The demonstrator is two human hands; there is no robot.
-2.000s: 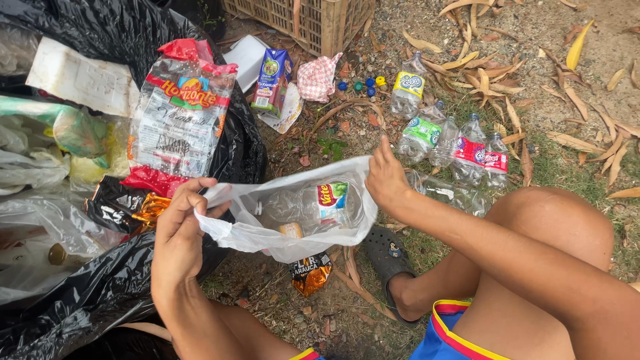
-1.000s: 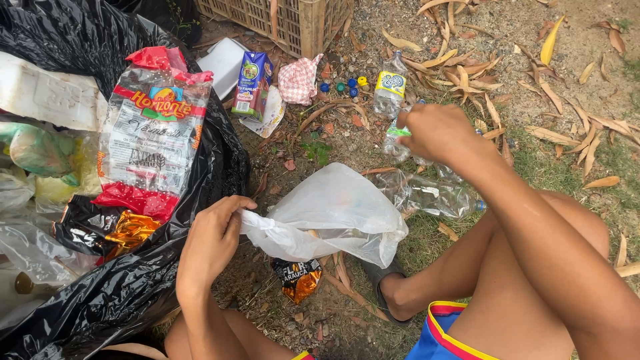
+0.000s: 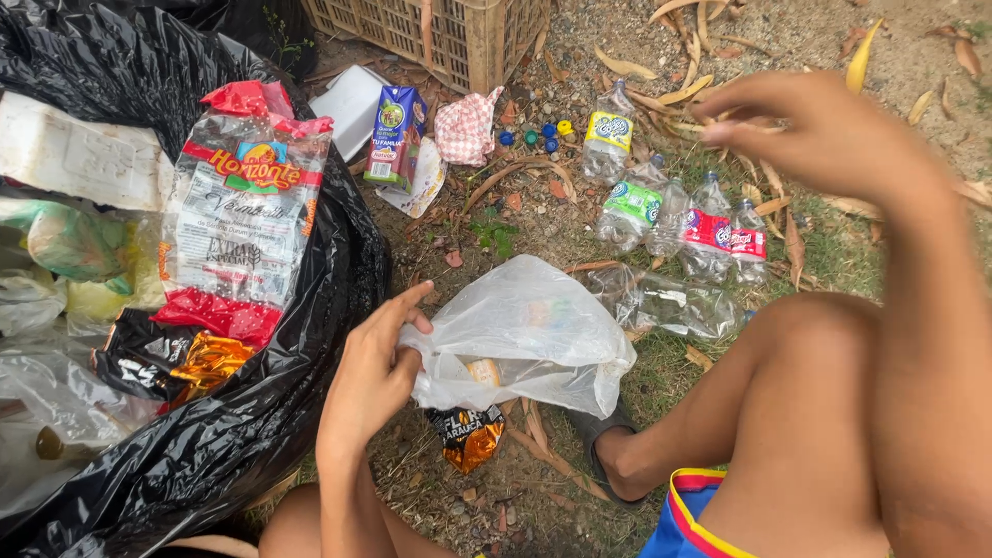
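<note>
My left hand (image 3: pixel 380 364) holds the rim of a whitish plastic bag (image 3: pixel 535 310) between thumb and fingers. Inside the bag, a clear bottle and a yellowish-orange item show dimly through the film. My right hand (image 3: pixel 790 124), slightly blurred, hangs in the air at the upper right with its fingers apart and nothing in them. Below and left of it lie several clear plastic bottles, among them one with a yellow label (image 3: pixel 609 132), one with a green label (image 3: pixel 632 205) and one with a red label (image 3: pixel 707 232). A larger unlabelled clear bottle (image 3: pixel 682 302) lies right of the bag.
A black garbage bag (image 3: pixel 349 225) full of wrappers stands at the left, a clear pasta package (image 3: pixel 240 209) on top. Beyond are a plastic crate (image 3: pixel 480 46), a foam container (image 3: pixel 349 105), a drink carton (image 3: pixel 397 136), checkered paper (image 3: pixel 467 128) and bottle caps (image 3: pixel 551 138). A coffee wrapper (image 3: pixel 469 438) lies near my shoe.
My right hand has let go of the bag's rim, passed over the bottles and moved up and right. The bag, held open between both hands earlier, now sags from my left hand.
</note>
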